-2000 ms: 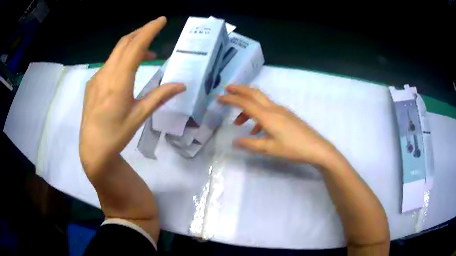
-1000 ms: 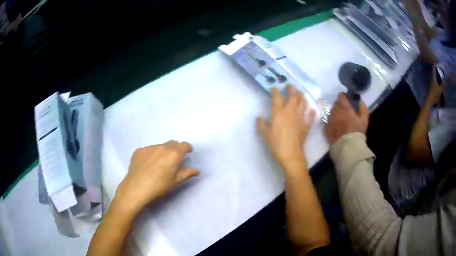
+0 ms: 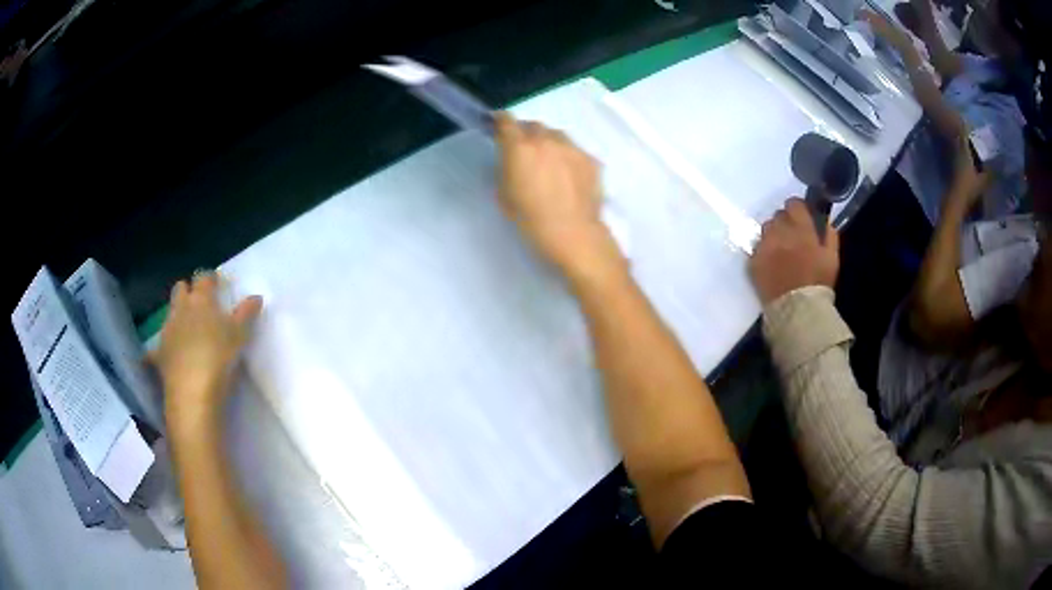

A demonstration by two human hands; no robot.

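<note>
My right hand [image 3: 545, 179] holds one end of a flat carton [image 3: 444, 95], raised over the bench's far edge. The carton is seen nearly edge-on and blurred, with a white flap at its far end. My left hand [image 3: 205, 334] is at the left, fingers apart and slightly blurred, beside a pile of opened cartons [image 3: 87, 392]. Those cartons are pale blue-grey, tall and narrow, and lean over one another. Whether my left fingers touch the nearest carton is hard to tell.
The white-covered bench [image 3: 461, 334] has a green edge strip and a dark belt [image 3: 288, 127] beyond it. At the right, a neighbouring worker's hand [image 3: 796, 254] holds a black appliance [image 3: 825, 167]. Flat cartons [image 3: 813, 69] lie at the far right; other workers sit beyond.
My right hand has taken hold of the flat carton, lifted it and moved it left. My left hand has moved left to the opened cartons. The view has shifted slightly.
</note>
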